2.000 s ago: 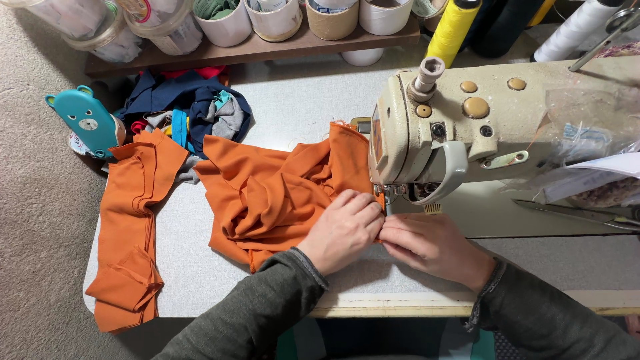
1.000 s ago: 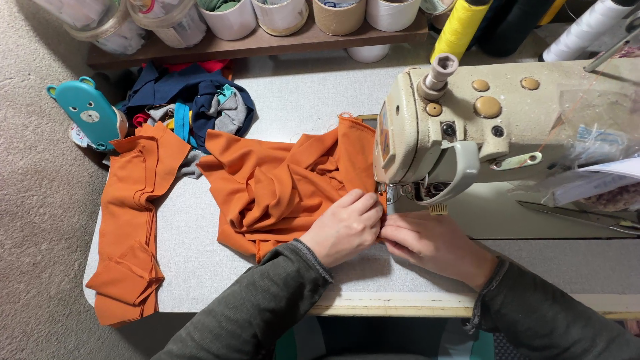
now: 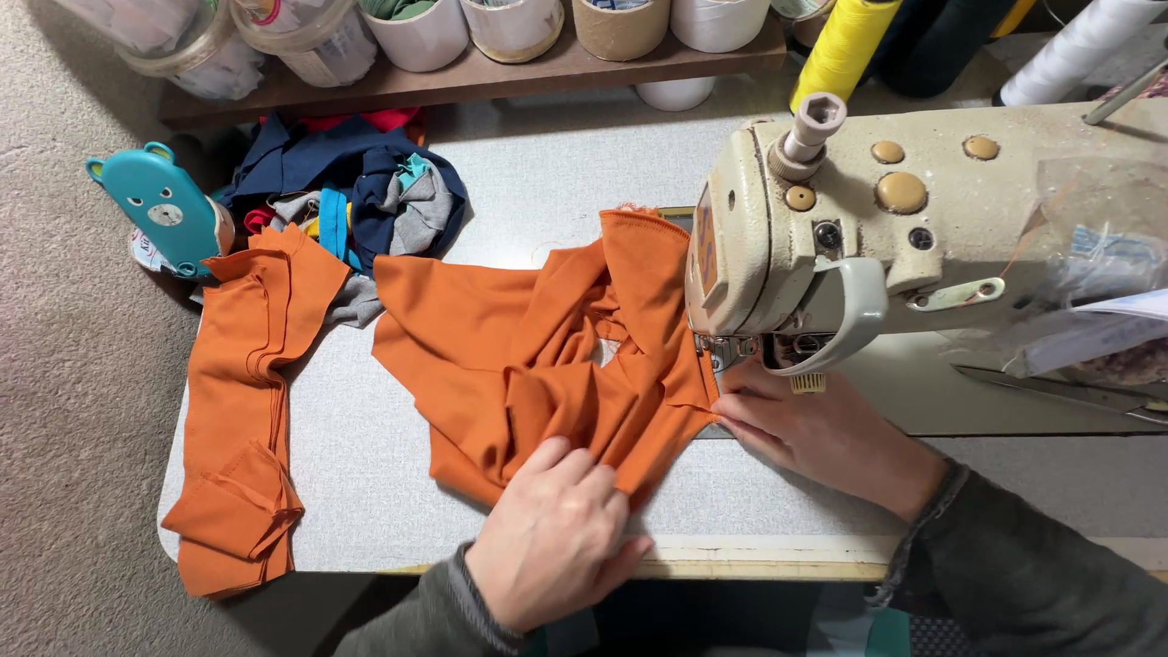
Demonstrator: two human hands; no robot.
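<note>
Orange fabric lies bunched on the sewing table, its right edge under the needle area of a cream sewing machine. My left hand rests on the fabric's front folds with fingers curled; whether it grips any cloth cannot be told. Close in front of the presser foot, my right hand pinches the fabric's edge between thumb and fingers. Part of that hand is hidden by the machine's light-coloured guard. A folded stack of orange fabric pieces lies at the left, apart from the bunched piece.
Fabric scraps and a teal bear-shaped case sit at the back left. Behind them a brown shelf holds tubs. A yellow thread cone stands behind the machine. Scissors lie at the right by a plastic bag.
My left hand has moved left and toward the table's front edge, away from my right hand and the presser foot. My right hand remains by the needle area.
</note>
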